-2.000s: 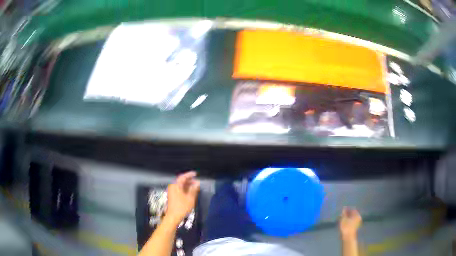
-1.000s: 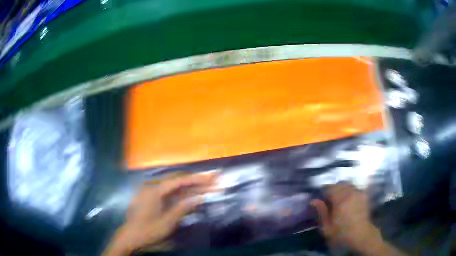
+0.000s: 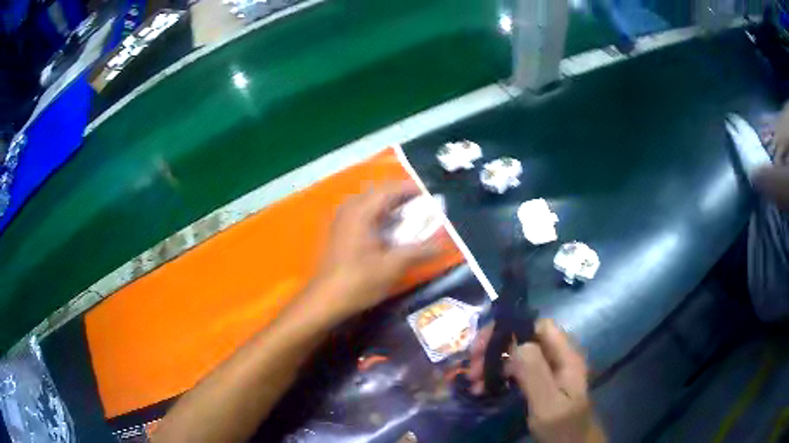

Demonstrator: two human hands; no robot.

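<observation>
My left hand [image 3: 368, 247] is over the right end of the orange half of the glossy mat [image 3: 251, 303], with a white unit [image 3: 417, 219] in its fingers. My right hand [image 3: 541, 372] holds a dark hand tool [image 3: 510, 320] near the mat's lower right edge; the tool's blurred shaft points up and away. Several white units [image 3: 536, 221] lie on the dark green bench just right of the mat's white edge. A printed picture with a white and orange patch shows on the mat's dark half.
A clear plastic bag [image 3: 33, 394] lies at the lower left. A green conveyor [image 3: 285, 104] runs behind the bench rail [image 3: 467, 105], where a grey post [image 3: 538, 43] stands. Another person's hand [image 3: 772, 183] is at the right edge. A blue sheet [image 3: 52, 151] is at the upper left.
The view has turned to the right. My left hand has moved up the mat and now has a white unit. My right hand now holds the dark tool.
</observation>
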